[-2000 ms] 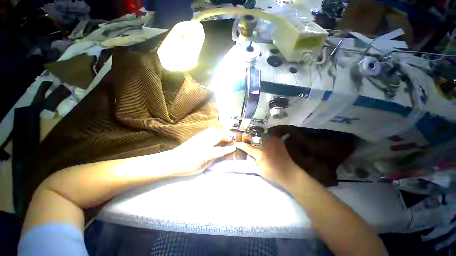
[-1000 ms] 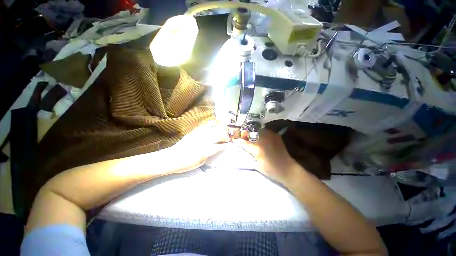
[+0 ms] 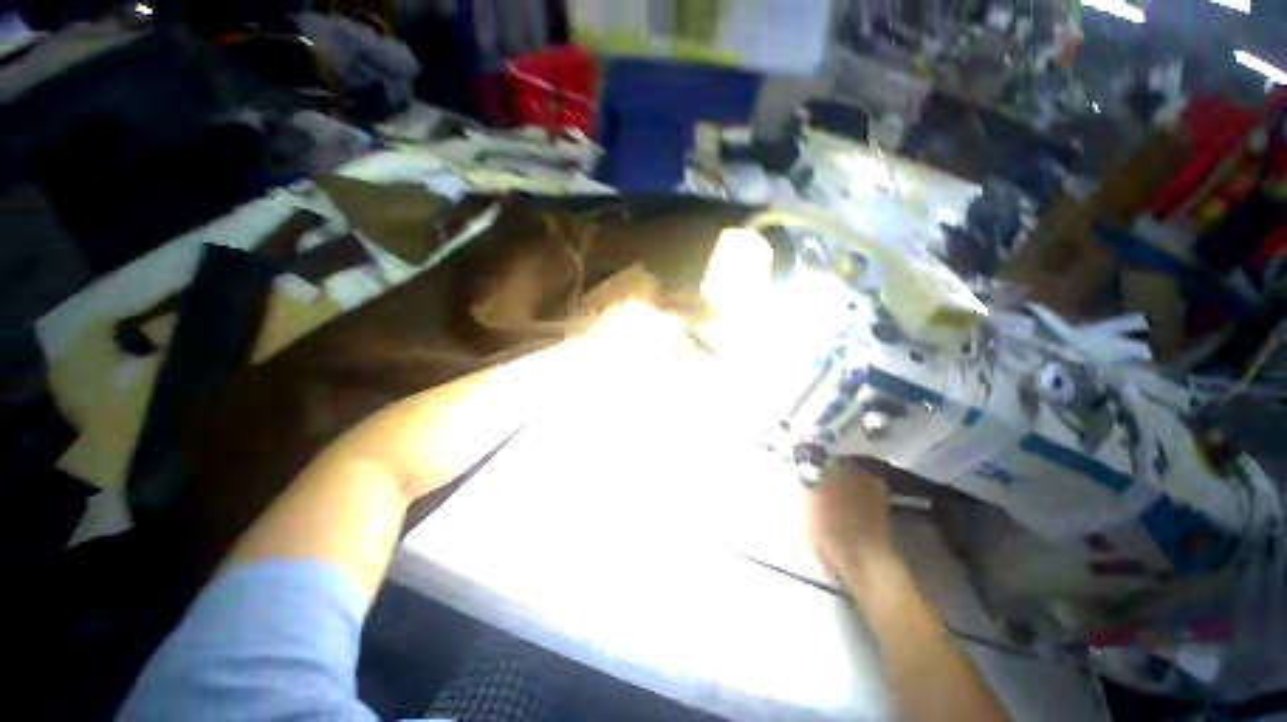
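Note:
The brown corduroy piece [image 3: 409, 353] lies in folds left of the sewing machine [image 3: 974, 437]. My left hand [image 3: 635, 327] is at its far right part, with cloth bunched at the fingers; glare washes out the finger detail. My right hand [image 3: 847, 511] is below the machine head, beside the presser foot area. A thin white stick [image 3: 910, 502] projects from it to the right. Dark cloth shows under the machine arm. The needle point is lost in glare.
The lit lamp [image 3: 738, 268] stands left of the machine head. Tan pattern pieces [image 3: 88, 388] and a long dark strip [image 3: 205, 360] lie at left. A red basket [image 3: 551, 88] and a blue stand [image 3: 663, 124] are behind. The white table edge [image 3: 565, 635] runs in front.
The view has swung, so the machine sits lower and farther right. My left hand has moved from the needle area up and left, with the corduroy there. My right hand stays by the machine head.

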